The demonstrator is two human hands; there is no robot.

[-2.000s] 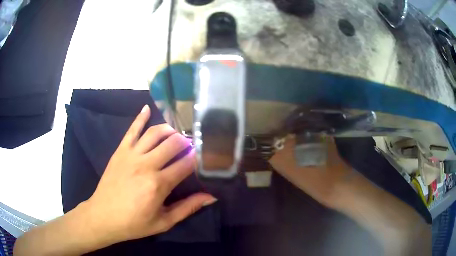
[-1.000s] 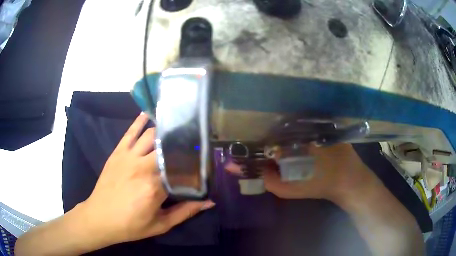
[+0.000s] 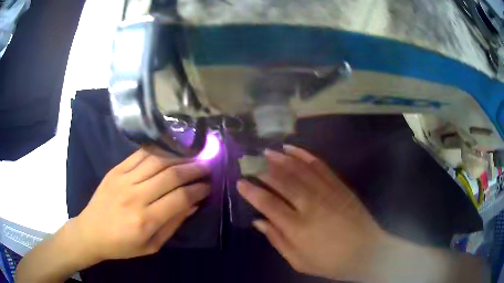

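A large dark garment panel [image 3: 365,149] lies under the sewing machine head [image 3: 331,50] and hangs over the table's front edge. Two thin pale lines run down the panel [image 3: 225,204] between my hands, below the bright violet-white lamp glow [image 3: 210,147]. My left hand [image 3: 138,204] rests on the cloth left of the lines, fingers bent. My right hand [image 3: 309,215] lies on the cloth right of the lines, slightly blurred, fingertips near the needle area. The shiny metal guard [image 3: 131,83] partly blocks the view; I cannot make out the needle.
Dark cut panels [image 3: 27,83] lie at the left of the white table [image 3: 33,188]. A scissors' yellow handle [image 3: 468,188] and small items are at the right. Blue baskets [image 3: 8,264] show at the lower corners. Clear plastic is at the upper left.
The machine head appears shifted left and up as the view moved. My right hand has come out from behind the head onto the cloth in front. The pale lines are now visible; my left fingers are more bent.
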